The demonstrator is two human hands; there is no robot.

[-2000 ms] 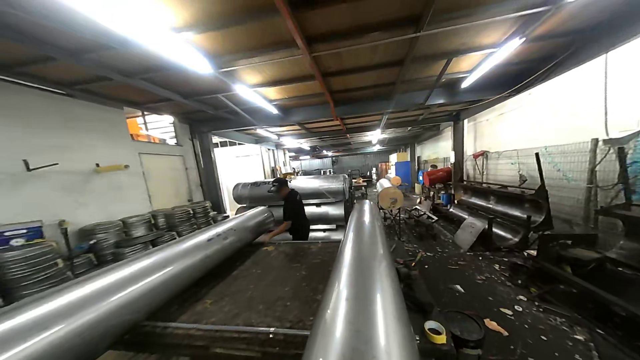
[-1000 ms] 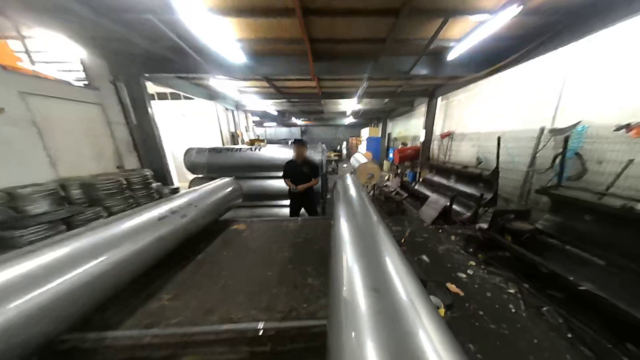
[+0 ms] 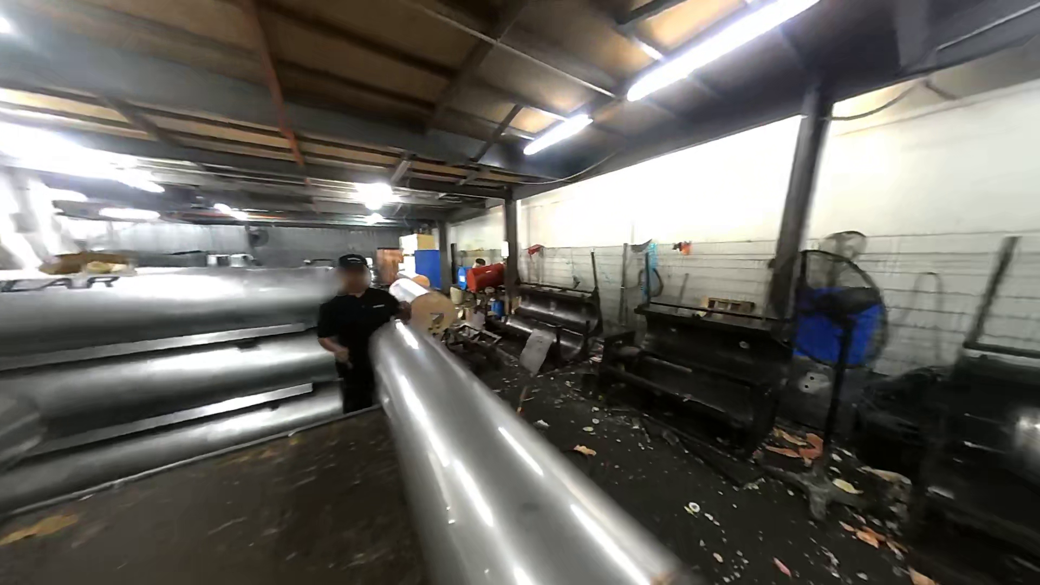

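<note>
Neither my left hand nor my right hand is in view. A long shiny metal cylinder (image 3: pixel 487 463) runs from the lower middle of the view away to the far end of a dark, worn tabletop (image 3: pixel 244 504), along its right edge. At that far end stands a person in dark clothes and a cap (image 3: pixel 357 325), close to the cylinder's end, with one arm beside it. Behind the table, large metal cylinders (image 3: pixel 162 366) lie stacked on the left.
Dark curved metal troughs (image 3: pixel 699 366) stand along the right wall. A pedestal fan (image 3: pixel 841 317) is near a dark post. Scraps litter the floor (image 3: pixel 634 455) right of the cylinder. Farther back are a large roll (image 3: pixel 431 313) and a red drum (image 3: pixel 486 277).
The view has swung right and closer to the far end. The person, earlier bent over the table's far left side, now stands upright beside the right cylinder's far end.
</note>
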